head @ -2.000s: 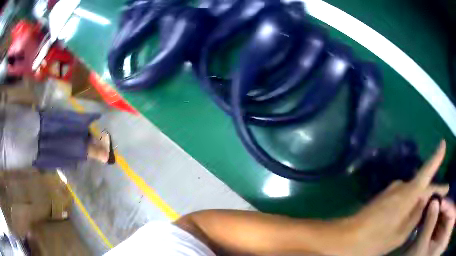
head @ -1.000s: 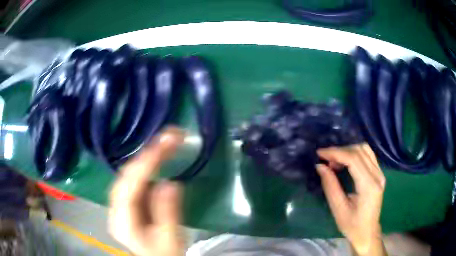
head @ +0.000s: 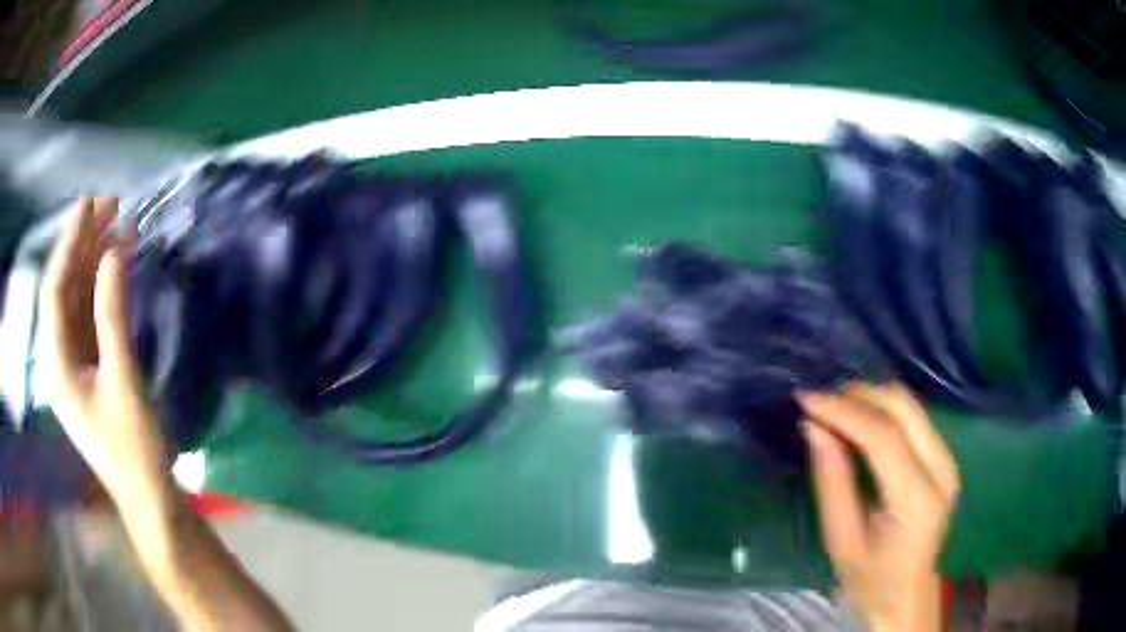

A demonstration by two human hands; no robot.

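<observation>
A loose pile of navy cover discs (head: 722,340) lies in the middle of the green surface, blurred. My right hand (head: 883,475) is at the pile's lower right edge, thumb and forefinger close together; whether a disc is between them cannot be told. My left hand (head: 96,333) is at the far left, fingers raised beside the left group of navy neck fans (head: 272,284). It is blurred, and I cannot tell if it touches a fan. More neck fans (head: 914,247) stand side by side right of the pile.
A curved white strip (head: 593,111) crosses behind the fans. Beyond it another navy band (head: 704,47) lies on the darker green conveyor. Clear plastic (head: 74,161) is at the upper left. Grey floor (head: 371,574) shows beyond the near edge of the green surface (head: 543,525).
The view has swung from the left fans to the disc pile. Since a second ago my left hand has moved far left; my right hand remains at the pile.
</observation>
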